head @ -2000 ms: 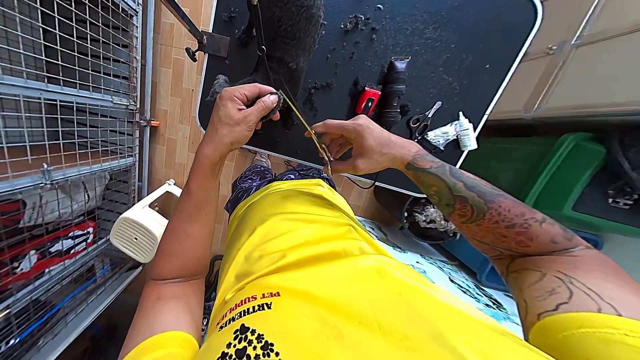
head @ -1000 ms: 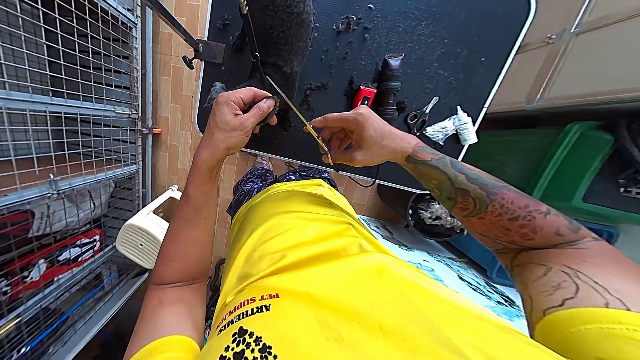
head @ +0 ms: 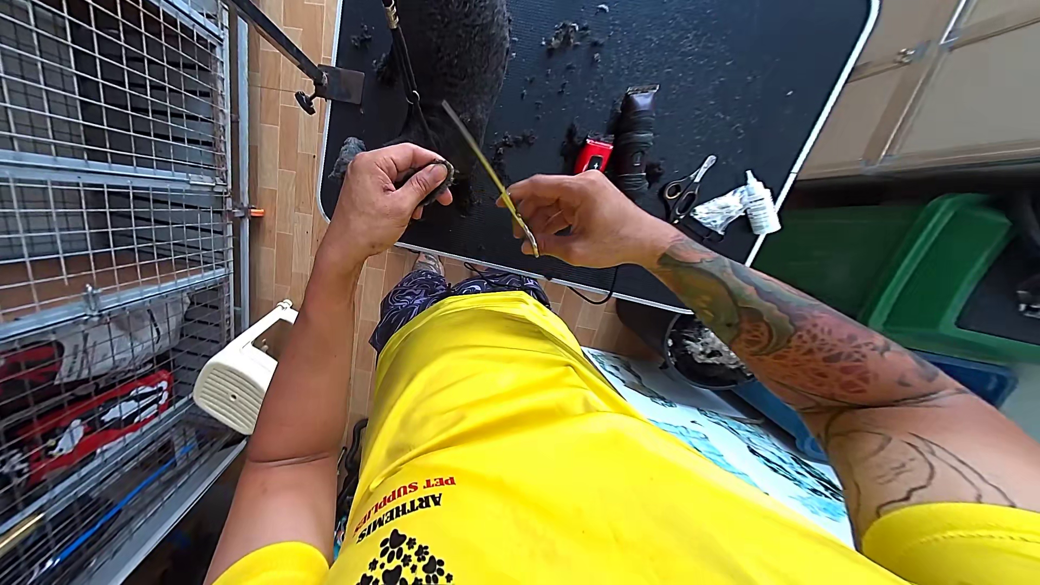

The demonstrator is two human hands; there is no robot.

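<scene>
A dark, curly-coated dog (head: 463, 57) is on the black grooming table (head: 699, 49), partly cut off by the top of the view. My left hand (head: 386, 191) is closed on a furry dark part, which looks like the dog's paw or ear; I cannot tell which. In my right hand (head: 577, 215) is a pair of long yellowish scissors (head: 496, 175), with fingers in the handles and the blades pointing up and left beside the dog's dark coat. The blades look closed together. A grooming noose strap (head: 402, 65) runs down by the dog.
Right of the dog lie a red clipper (head: 593, 154), a dark clipper (head: 636, 122), black-handled scissors (head: 686, 191) and a white bottle (head: 761, 203). Fur clippings (head: 565, 35) are scattered about. A clamp (head: 340, 84) grips the table's left edge. Wire cages (head: 114, 146) stand left; a bin holding fur (head: 707, 353) is below.
The scissors in my right hand have swung a little away from my left hand, leaving a gap between the blades and the held part. My left hand keeps its hold.
</scene>
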